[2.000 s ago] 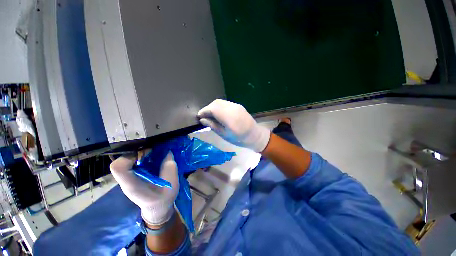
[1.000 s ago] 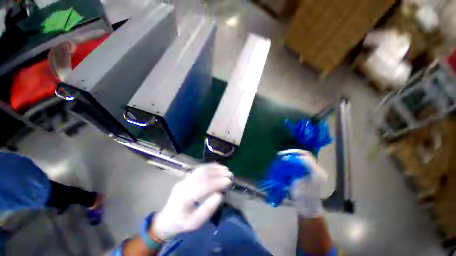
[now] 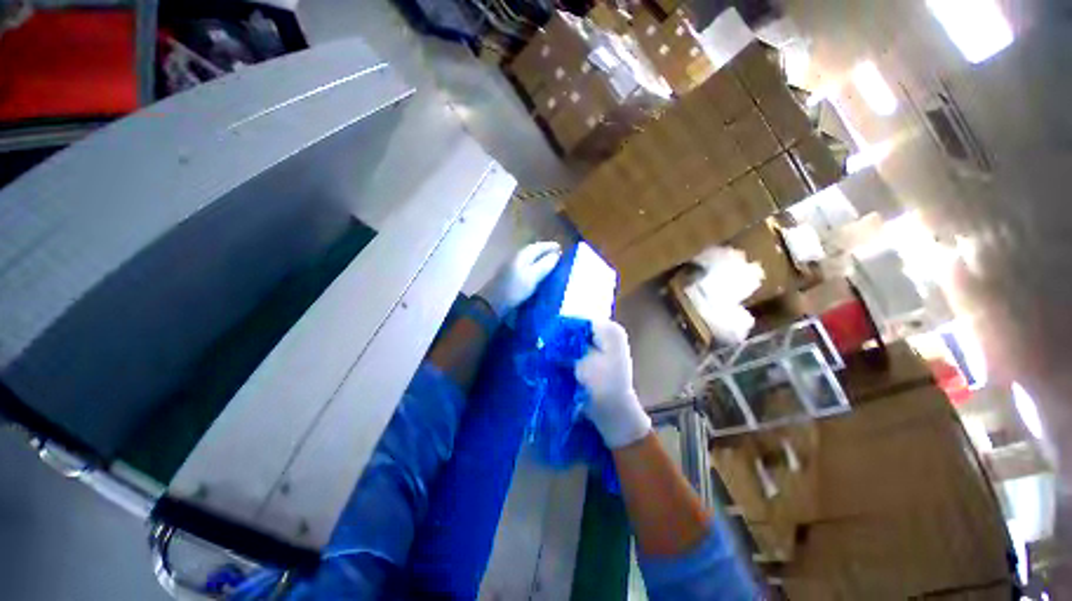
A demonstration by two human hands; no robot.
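A chassis standing on edge has bright blue protective film along its side, with a silver-grey strip and a white far end showing. My right hand, in a white glove, is closed on a crumpled bunch of blue film over this chassis. My left hand, also gloved, is at the far end of the chassis, touching the film's far edge; its fingertips are too blurred to tell whether they grip. My left arm reaches between this chassis and its neighbour.
Another upright chassis stands just left, its curved handle at the near end. A larger chassis is farther left. Green trolley surface shows between them. Stacked cartons and a metal frame are beyond, to the right.
The view has moved in close over the chassis. My left hand has gone from the near side to a chassis's far end. My right hand still holds film, now over that chassis.
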